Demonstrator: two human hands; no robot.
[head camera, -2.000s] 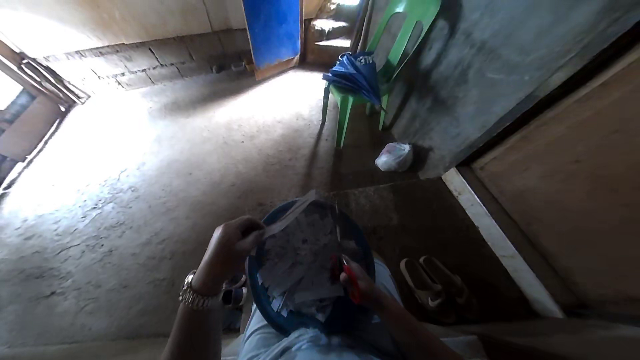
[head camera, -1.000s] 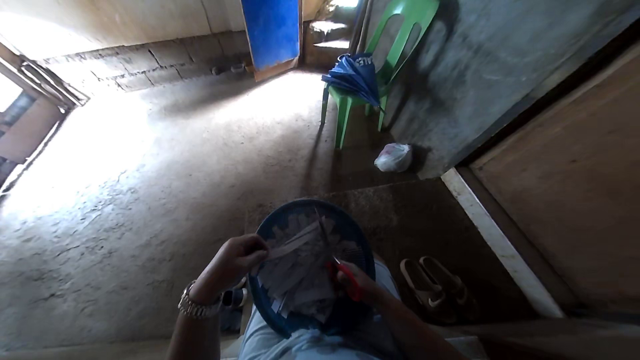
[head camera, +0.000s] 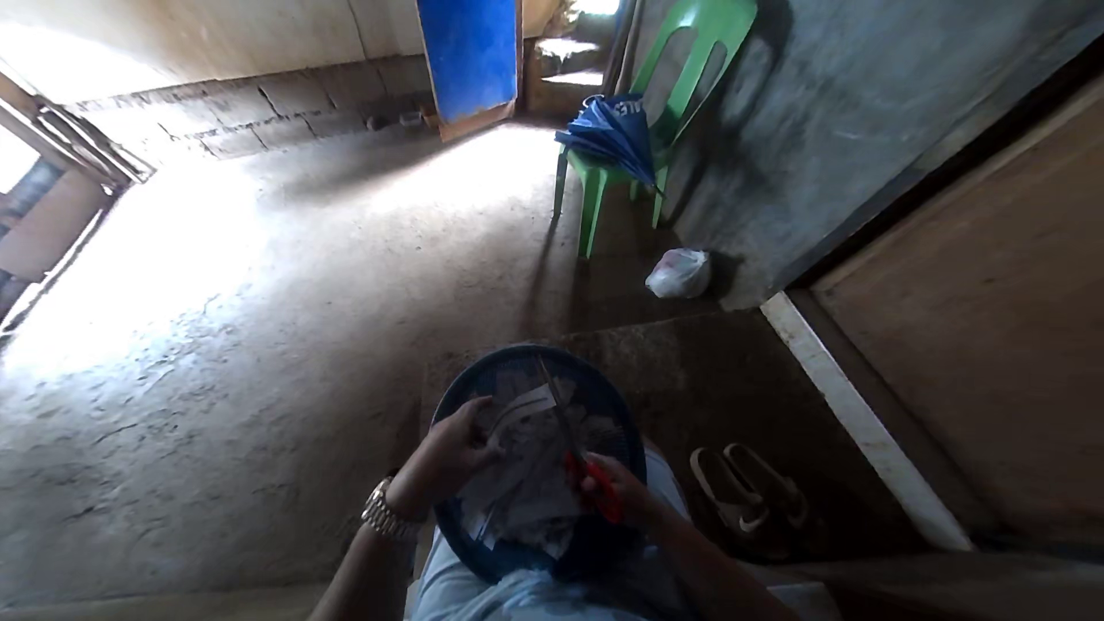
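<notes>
A round blue plastic basket (head camera: 457, 371) rests on my lap, holding many cut pieces of pale paper (head camera: 539, 483). My left hand (head camera: 453, 453), with a metal-band watch on the wrist, pinches a strip of paper (head camera: 526, 401) over the basket's left side. In my right hand (head camera: 617, 492) is a pair of scissors with red handles (head camera: 604, 496). Their long blades point up and away from me, at the right end of the strip. Whether the blades touch the paper is hard to tell.
A green plastic chair (head camera: 595, 185) with a folded blue umbrella (head camera: 617, 138) stands ahead by the wall. Near it a white plastic bag (head camera: 680, 273) lies on the floor. Sandals (head camera: 737, 492) are at my right, beside a pale door sill (head camera: 862, 414).
The paper strip, raised across the basket's upper rim two seconds ago, is now lower and looks shorter. My left hand has moved lower and inward over the basket.
</notes>
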